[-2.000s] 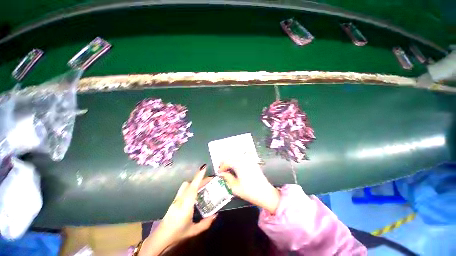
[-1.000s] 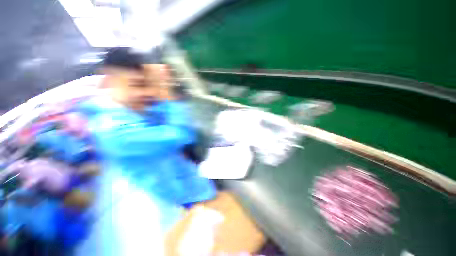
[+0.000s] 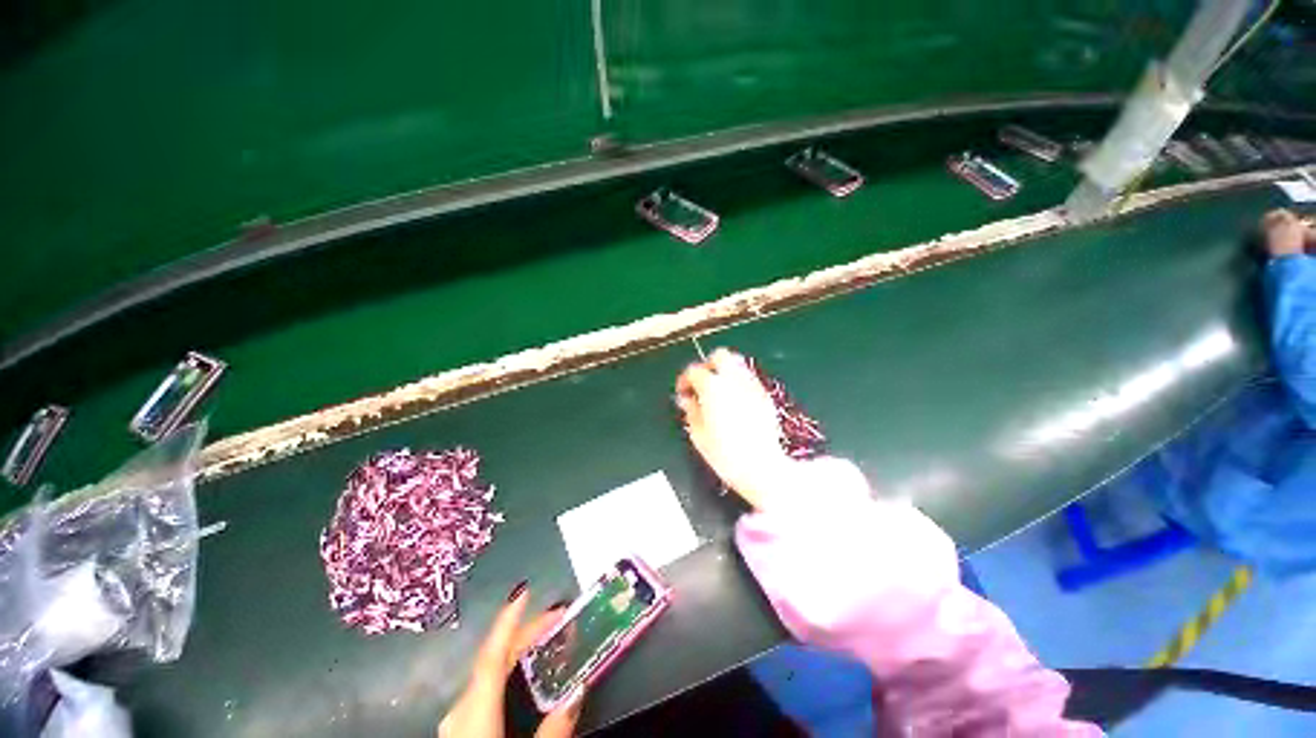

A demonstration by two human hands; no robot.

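My left hand (image 3: 498,670) holds a phone housing (image 3: 595,634) with a pink rim and a green board inside, tilted, at the bottom centre. My right hand (image 3: 732,418), in a pink sleeve, is over the right pile of trim strips (image 3: 791,418) and partly covers it. Its fingertips point down at the pile's far left side; whether they hold a strip cannot be told. A white card (image 3: 628,526) lies flat between the piles, just beyond the housing. The left pile of small side keys (image 3: 409,539) is a round heap of pink and dark bits.
Phone housings (image 3: 677,215) lie spaced along the green belt (image 3: 549,274) beyond the pale edge strip (image 3: 563,353). Clear plastic bags (image 3: 123,562) lie at far left. A grey post (image 3: 1155,123) stands at the upper right. Another person's blue sleeve (image 3: 1292,310) is at the right edge.
The view swung left to a person in blue and back. My right hand has moved from the housing to the right pile. My left hand still holds a housing.
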